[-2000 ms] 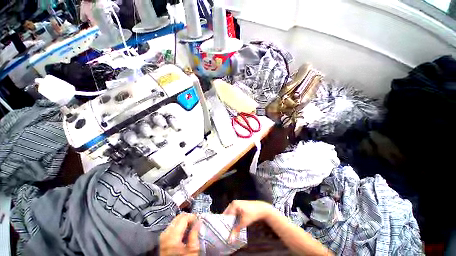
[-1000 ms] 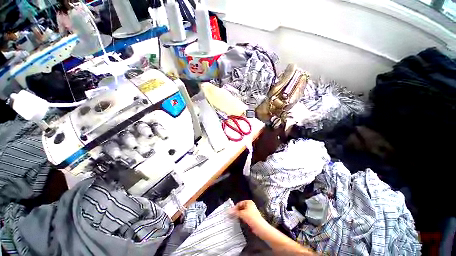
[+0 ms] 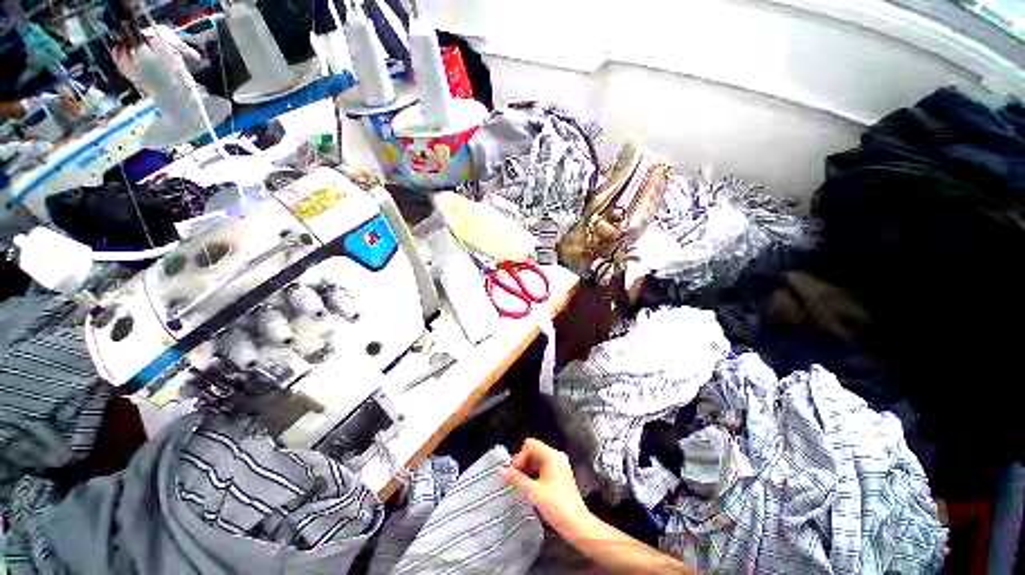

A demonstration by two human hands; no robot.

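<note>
My right hand (image 3: 546, 485) pinches the upper corner of a striped garment piece (image 3: 472, 523) between thumb and fingers, low in the middle of the view. The piece hangs down to the left and runs off the bottom edge. My left hand is not in view. The white overlock machine (image 3: 259, 294) with blue trim stands left of the centre. Grey cloth with dark stripes (image 3: 270, 477) is heaped in front of it, touching its front. The needle area is dark and partly covered by this cloth.
Red-handled scissors (image 3: 517, 289) lie on the white table (image 3: 470, 368) beside a grey flat piece (image 3: 452, 281). A narrow white strip (image 3: 547, 357) hangs off the edge. Striped pieces (image 3: 787, 472) are heaped at right. A bronze-gold bag (image 3: 616, 211) and printed tub (image 3: 431, 158) stand behind.
Two seconds ago both hands held the striped piece; my left hand has since gone out of view. The piece is now spread wider from my right hand. The camera view has shifted somewhat.
</note>
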